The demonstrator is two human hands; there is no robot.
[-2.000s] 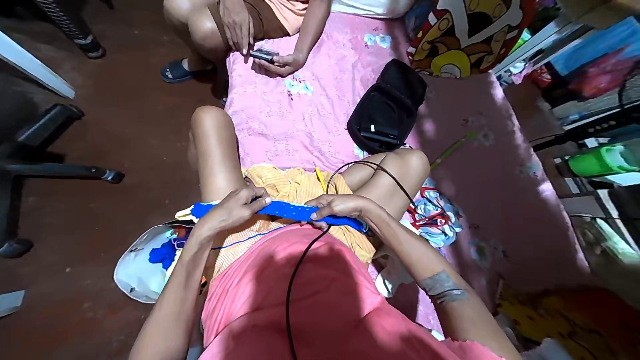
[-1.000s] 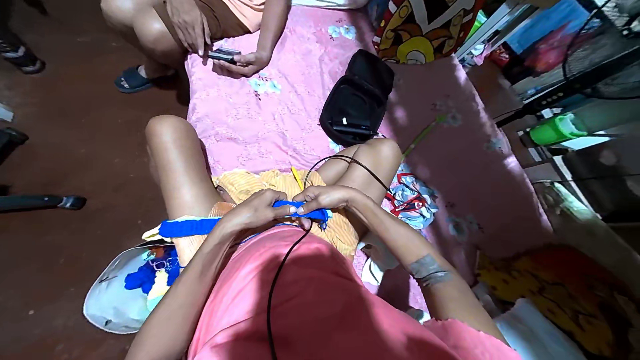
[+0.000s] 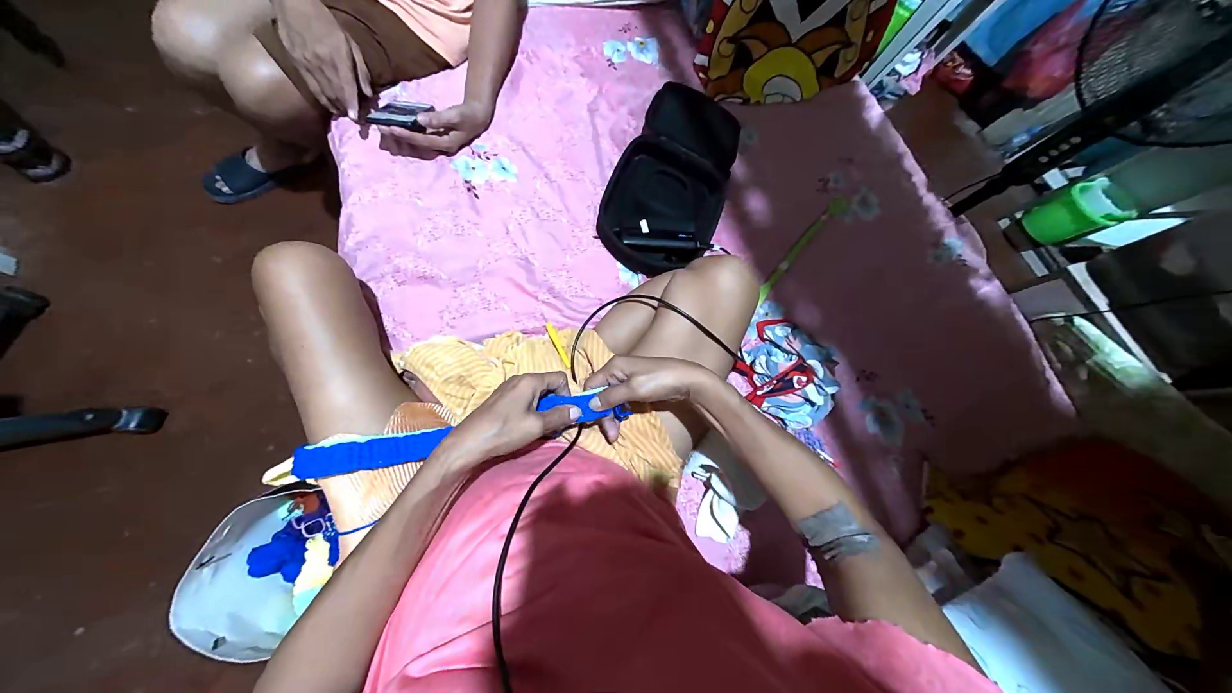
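A long blue knitted or crocheted strip (image 3: 371,454) with a pale edge lies across my lap, its far left end over my thigh. My left hand (image 3: 515,416) pinches the strip near its right end. Close beside it, my right hand (image 3: 643,385) grips the same end between thumb and fingers. A thin yellow stick-like tool (image 3: 557,346) lies on the yellow striped cloth (image 3: 481,364) just beyond my hands. A black cable (image 3: 510,534) runs over my shirt and past my hands. Blue yarn (image 3: 279,551) sits in a white bag (image 3: 217,587) at my left.
Another person's hands (image 3: 433,130) hold a phone-like device (image 3: 399,115) at the upper left. An open black case (image 3: 669,183) lies on the pink floral bed cover (image 3: 539,221). Bunched printed cloth (image 3: 789,371) is beside my right knee, and a fan (image 3: 1155,77) stands at the upper right.
Two seconds ago my hands were farther apart with the blue strip stretched between them. Now they are close together at its right end, and more of the strip shows left of my left hand.
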